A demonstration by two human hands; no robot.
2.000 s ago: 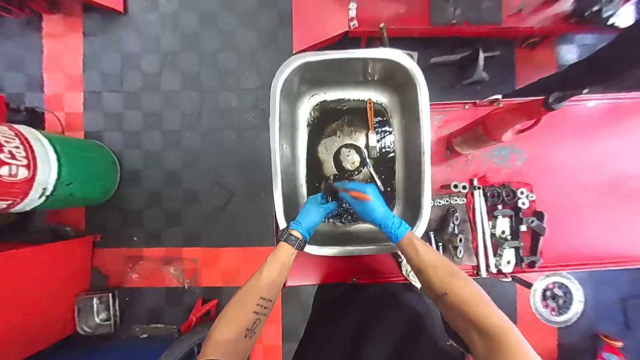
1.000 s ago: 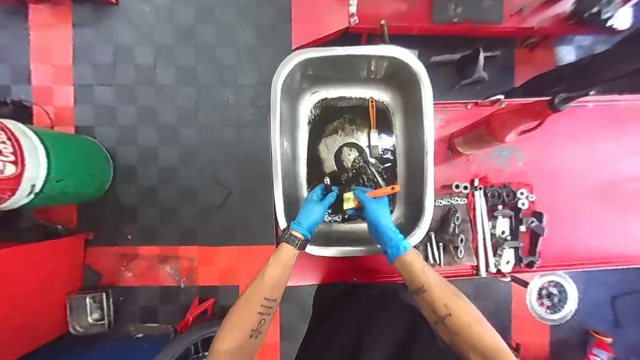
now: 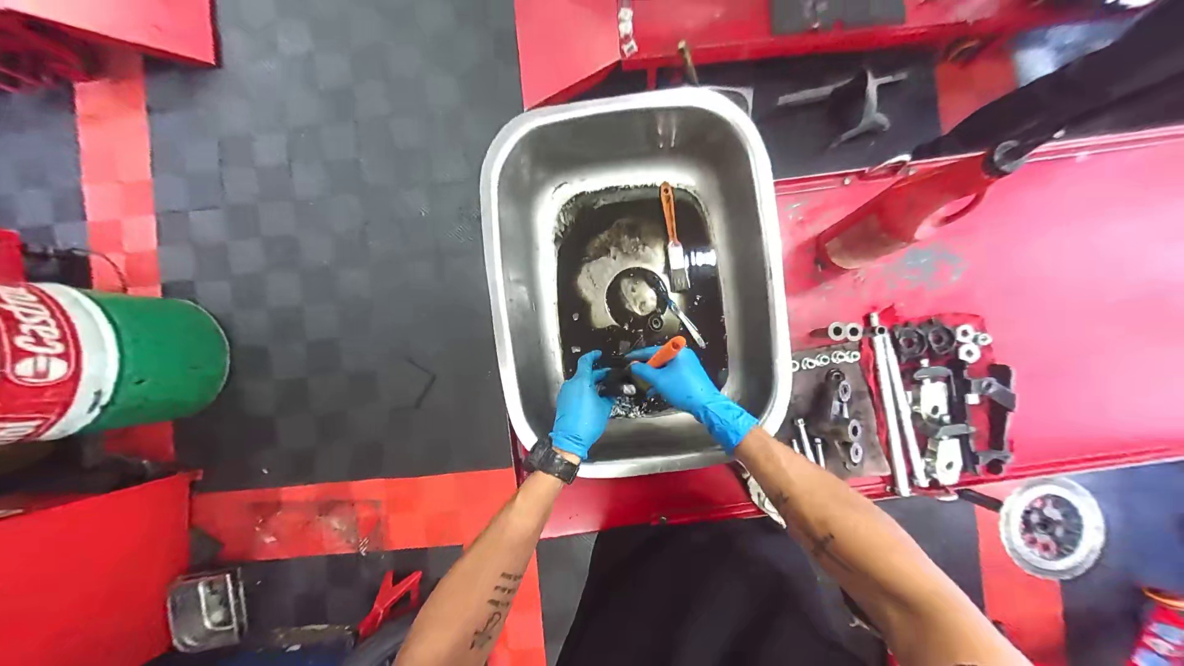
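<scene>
A stainless steel sink basin holds dark liquid at its bottom. Low in the basin, my left hand, in a blue glove, grips a small dark metal part. My right hand, gloved too, is closed around an orange-handled brush, its bristles hidden against the part. A second orange-handled paintbrush lies farther up in the basin. Beside it, a thin tool with a pale handle rests across a dark ring. A small round part sits just below that ring.
Metal rods, washers, bolts and rocker-like parts lie on the red bench to the right, below a red oil jug. A green, white and red Castrol drum stands at left. A round metal part tray is at lower right.
The brush in my right hand has turned from lying sideways with its pale bristles showing to handle up and right, bristles hidden. Both hands stay low in the basin.
</scene>
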